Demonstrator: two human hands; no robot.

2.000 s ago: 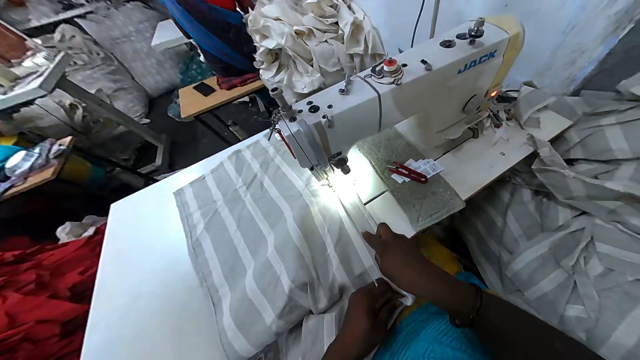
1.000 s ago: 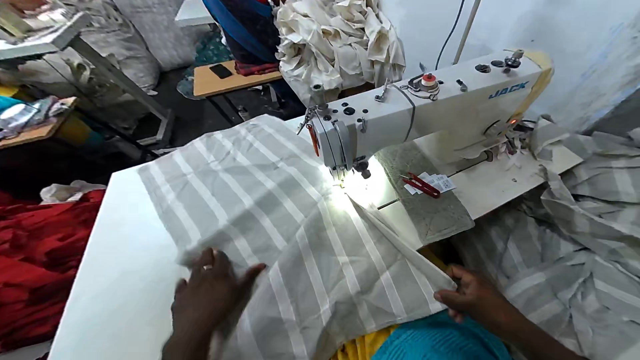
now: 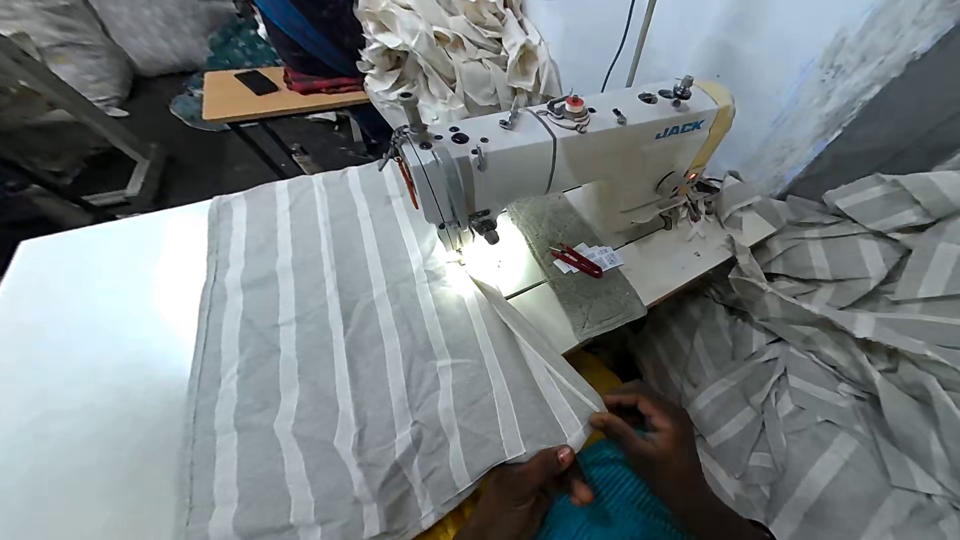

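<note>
A grey fabric panel with white stripes (image 3: 337, 337) lies spread over the white sewing table (image 3: 97, 300). Part of it passes under the needle area of a Jack sewing machine (image 3: 510, 157), whose lamp is lit. My right hand (image 3: 652, 442) pinches the panel's near right corner between thumb and fingers. Close to its left, my left hand (image 3: 525, 487) holds the near edge of the same fabric. Red thread snips (image 3: 577, 260) rest on small printed labels (image 3: 609, 257), over a grey-green pad (image 3: 592, 300) on the machine bed.
A heap of the same striped fabric (image 3: 840, 360) lies at the right. Behind the machine stand a pile of cream cloth (image 3: 457, 60) and a small wooden table (image 3: 225, 97) bearing a black phone (image 3: 256, 82). A wall (image 3: 750, 67) rises behind the machine.
My left hand has moved right from the panel's left part to its near edge, beside my right hand. The fabric now lies flatter, its left edge straighter. The view has shifted.
</note>
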